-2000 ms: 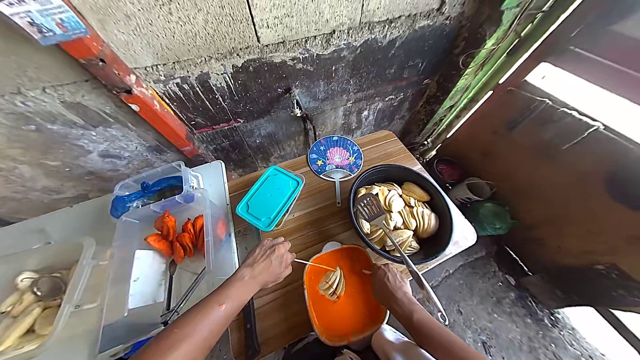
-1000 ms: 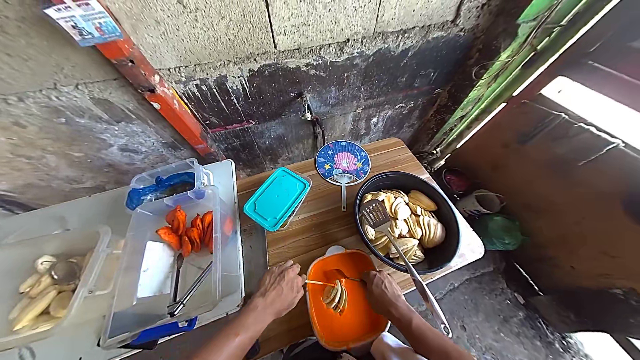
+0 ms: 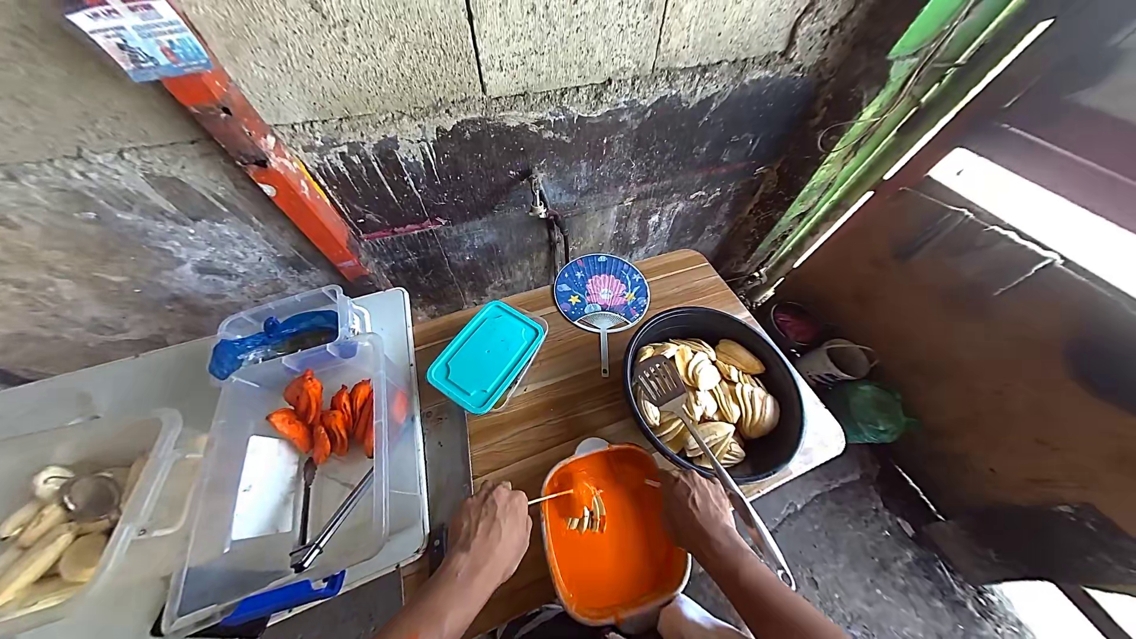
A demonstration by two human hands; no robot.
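My left hand (image 3: 493,530) holds a thin wooden skewer (image 3: 550,497) whose far end reaches into a rectangular container of orange batter (image 3: 612,577). Pale fanned slices (image 3: 588,515) lie partly sunk in the batter near that end. My right hand (image 3: 697,508) is at the container's right rim, its fingers curled round a thin stick-like thing; the fingertips are partly hidden. Beyond it stands a round black pan (image 3: 792,382) of pale sliced pieces (image 3: 701,377), with a slotted metal turner (image 3: 661,382) resting across it, its handle passing close by my right hand.
A teal-lidded container (image 3: 488,355) and a round hand fan (image 3: 602,293) lie on the wooden table (image 3: 524,444). At left, a clear bin (image 3: 200,497) holds orange-coated pieces (image 3: 324,413) and tongs (image 3: 333,519); another tub (image 3: 151,479) holds peeled pale produce. A green bag (image 3: 870,411) sits beyond the pan.
The fanned slices, held above or at the batter before, now lie lower and partly coated in it. Both hands stay by the container.
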